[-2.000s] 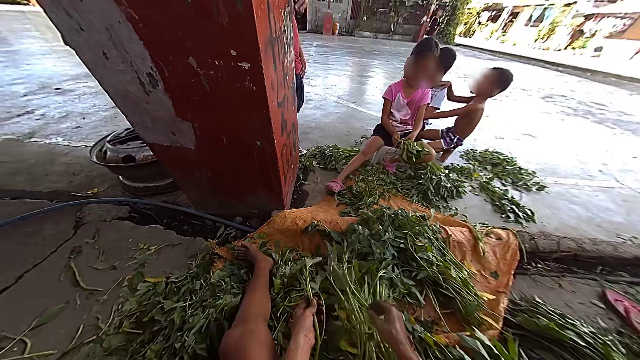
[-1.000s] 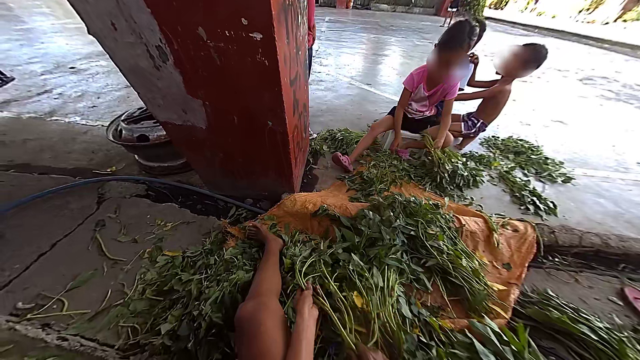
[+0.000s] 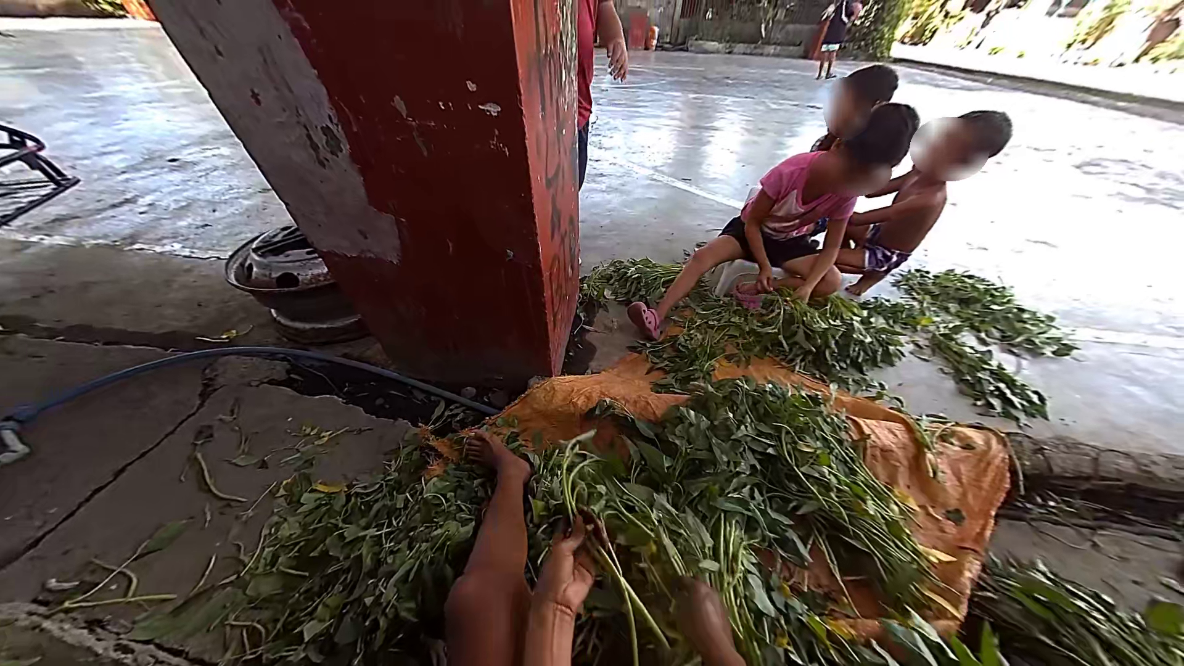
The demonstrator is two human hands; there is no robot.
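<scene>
Leafy green stalks lie heaped on an orange woven sheet and around it. My left hand, low in the middle of the view, grips several long green stems whose upper ends rise above the fingers. To its right, my right hand is blurred among the stalks; its fingers cannot be made out. My bare leg reaches forward beside the left hand, its foot at the sheet's near left edge.
A red pillar stands ahead, a wheel rim and a blue hose to its left. Beyond the sheet a person in a pink shirt handles stalks beside other people. More greens lie at lower right.
My left hand now has stems raised in it. My right hand, barely seen at the bottom edge one second ago, shows more fully. The person in pink leans farther down over the stalks.
</scene>
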